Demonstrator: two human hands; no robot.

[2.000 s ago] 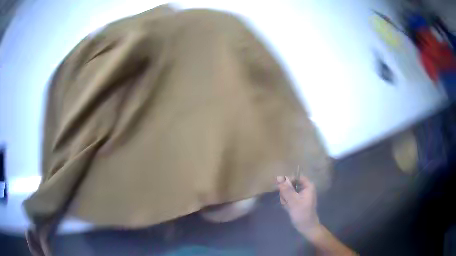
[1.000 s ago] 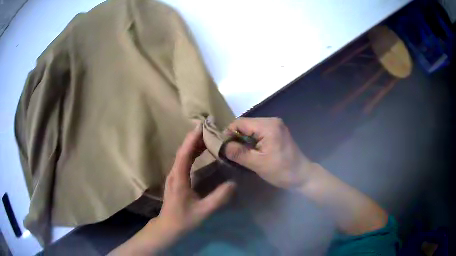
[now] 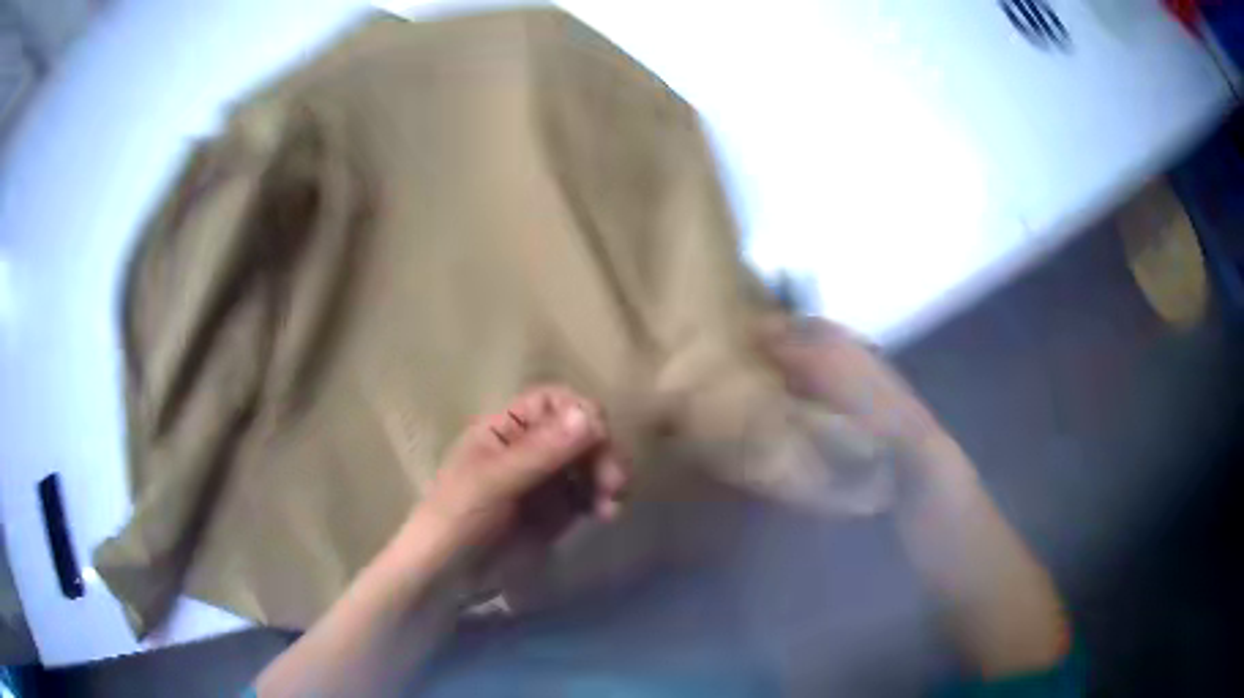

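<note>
A tan jacket [image 3: 450, 205] lies spread over the white table, its lower part at the near edge. My left hand [image 3: 532, 457] is over the jacket's lower part with fingers curled; whether cloth is pinched in it cannot be told. My right hand [image 3: 853, 396] is blurred at the jacket's right side, closed on the sleeve [image 3: 805, 457], whose end hangs towards me. A small dark blurred thing [image 3: 789, 289] shows just beyond my right fingers; I cannot tell what it is.
The white table [image 3: 873, 150] has its near edge running up to the right. A black flat slab [image 3: 60, 536] lies at its left edge. Dark blurred strips [image 3: 1037, 21] lie at the far right. A yellowish stool seat [image 3: 1166, 252] stands beyond the right edge.
My hands have moved apart from the bunched sleeve end. The right is farther right with the sleeve, the left is over the jacket. The view has shifted, and the jacket appears farther right.
</note>
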